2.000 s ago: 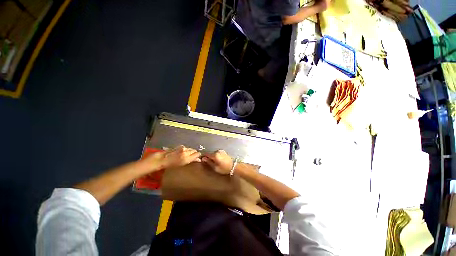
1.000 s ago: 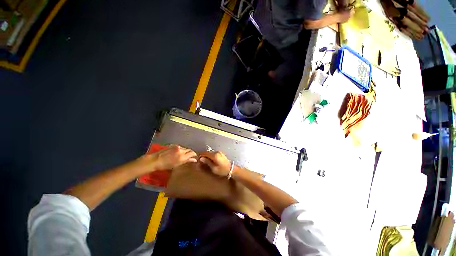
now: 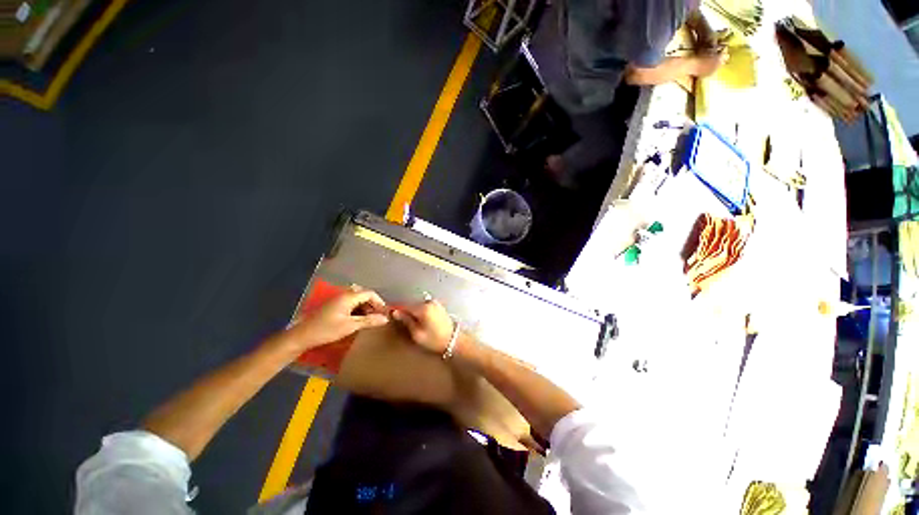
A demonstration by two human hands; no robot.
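Note:
A brown bag panel (image 3: pixel 418 377) lies over the near edge of the grey work board (image 3: pixel 453 280) and my lap. My left hand (image 3: pixel 346 316) pinches the panel's far edge at the fingertips. My right hand (image 3: pixel 427 324), with a pale bracelet at the wrist, pinches the same edge just to the right. The fingertips nearly meet, and the bit of edge between them is too small to make out. An orange-red sheet (image 3: pixel 324 342) lies on the board's left, partly under my left hand. A small white scrap (image 3: pixel 427 298) lies beyond my right hand.
A long white table (image 3: pixel 665 332) runs along the right, with a blue tray (image 3: pixel 718 169), orange-brown strips (image 3: pixel 713 251), a green item (image 3: pixel 643 241) and a yellow stack (image 3: pixel 763 500). A pale bucket (image 3: pixel 502 216) stands on the floor beyond the board. A seated person (image 3: pixel 615 50) works at the far end.
The view has shifted, so the table and the other person sit differently in the picture. Both my hands stay at the panel's edge, with small finger movements and the left fingers more bent.

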